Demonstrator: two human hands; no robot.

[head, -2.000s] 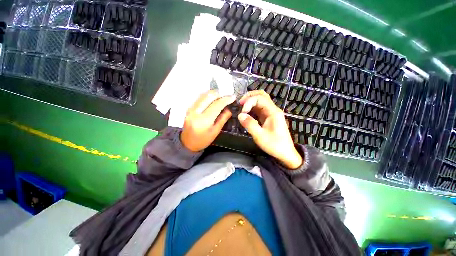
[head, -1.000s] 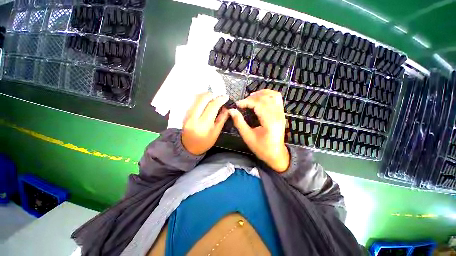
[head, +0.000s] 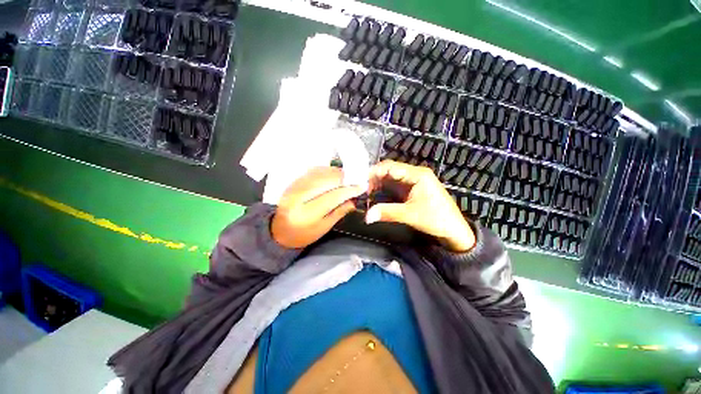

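Note:
My left hand is in front of my chest, its fingers closed on a curled white strip that rises above the fingertips. A small black part shows indistinctly at the fingertips. My right hand is just right of it, index finger and thumb curved and slightly apart beside the strip's lower end; whether it holds something tiny cannot be told. A clear compartment tray with slanted rows of black parts lies in front and to the right. White sheets lie left of it.
A second clear tray with black parts at its right side lies far left. Dark stacked trays stand at far right. A black-framed device is at the left edge. A blue crate and a white surface are below left.
The white strip now curls up above my left fingers. My left hand has turned flatter, and my right fingertips have opened a little from the small black part. The view has shifted slightly.

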